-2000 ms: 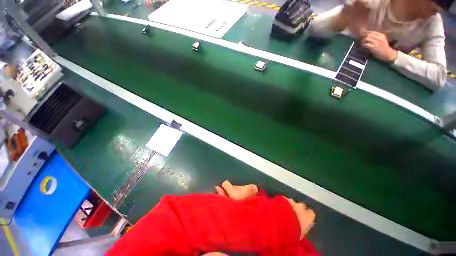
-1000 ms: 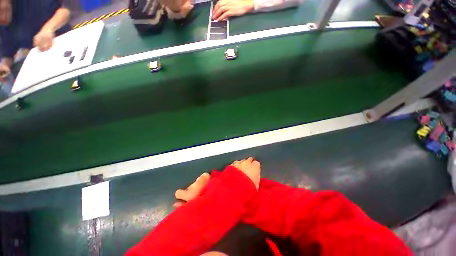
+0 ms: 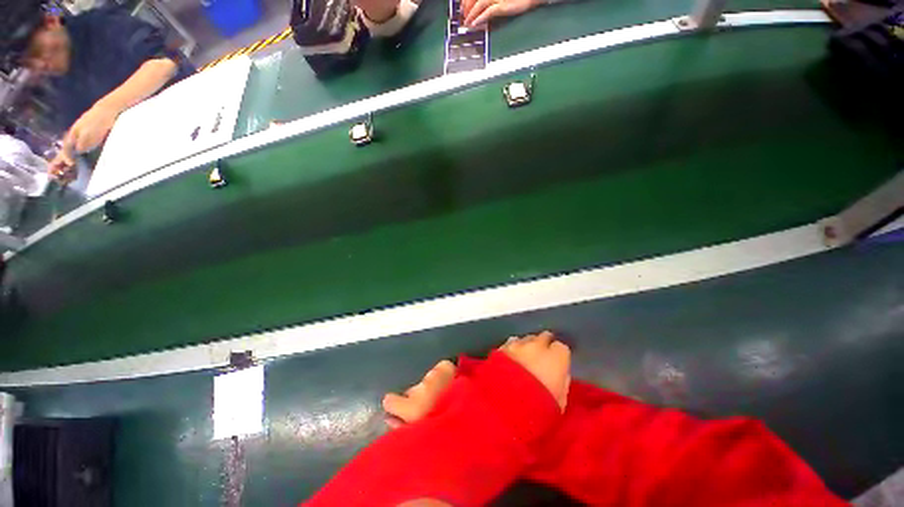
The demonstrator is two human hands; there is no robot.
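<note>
My forearms in red sleeves cross on the near green bench (image 3: 634, 342). My left hand (image 3: 540, 362) lies at the right, over my right sleeve, its fingers loosely bent and slightly apart. My right hand (image 3: 421, 395) shows at the left from under the left sleeve, partly hidden, with its fingers spread. Nothing shows in either hand. Beyond the pale rail, the green conveyor belt (image 3: 595, 188) carries several small yellow-and-black blocks with pale tops, perhaps transformers, spaced along its far side; one (image 3: 517, 93) is at centre right, another (image 3: 361, 133) left of it.
A white label (image 3: 239, 402) is on the near bench, with a black vented box (image 3: 61, 460) left of it. A person at far left reaches over a white board (image 3: 178, 124). Another person's hands are by a dark strip (image 3: 467, 51). Metal posts stand at the right.
The view swung right, then slightly back left. The coloured pile seen at the right is out of view. The blocks sit farther right in the picture. My crossed arms keep much the same pose.
</note>
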